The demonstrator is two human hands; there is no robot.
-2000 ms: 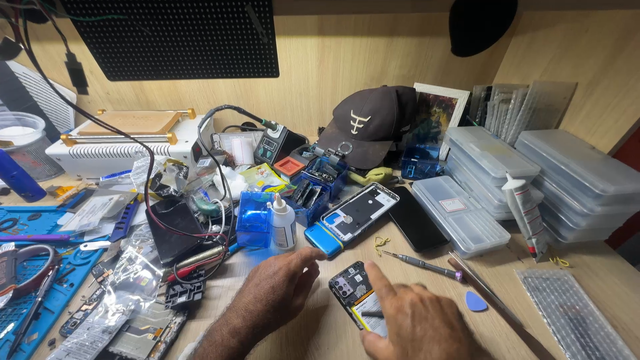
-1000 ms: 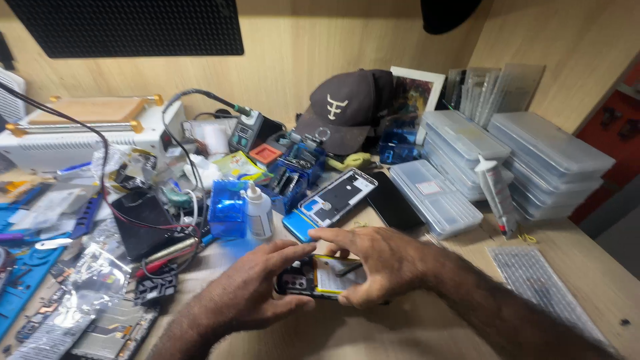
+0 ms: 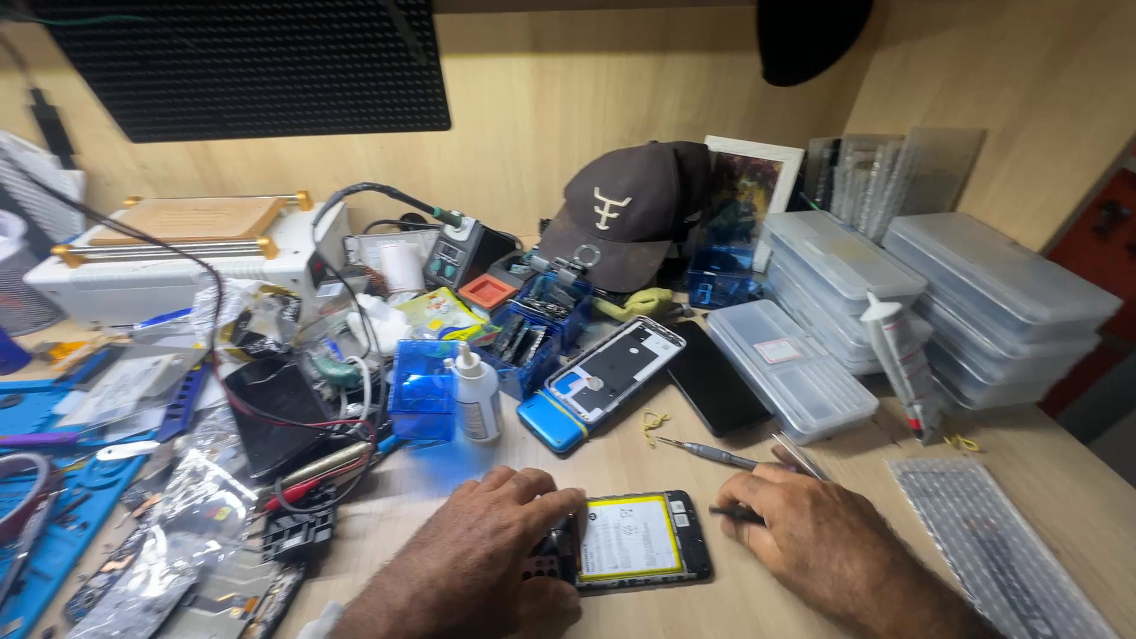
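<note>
An opened smartphone [image 3: 697, 541] lies near the front of the table, its yellow-edged battery [image 3: 628, 537] facing up. My left hand [image 3: 497, 541] covers its left end, thumb and fingers on opposite edges. Just right of the phone, my right hand [image 3: 790, 524] holds a slender dark tool [image 3: 738, 513], its tip toward the phone; the fingers hide most of it. A precision screwdriver [image 3: 710, 453] lies behind that hand, its handle end partly hidden. Farther back are a phone frame [image 3: 612, 368] banded to a blue phone part [image 3: 552, 424] and a dark phone or screen [image 3: 717, 377].
A dropper bottle [image 3: 479, 399], blue bins [image 3: 424, 390] and a cap [image 3: 621, 213] stand behind. Plastic cases [image 3: 790, 373] and an adhesive tube [image 3: 901, 368] are at right, with bubble wrap [image 3: 994, 541] in front. Cables and parts crowd the left beside a blue mat [image 3: 53, 506].
My right hand has left the opened phone and moved right, where it now holds a slender dark tool. My left hand stays at the phone's left end.
</note>
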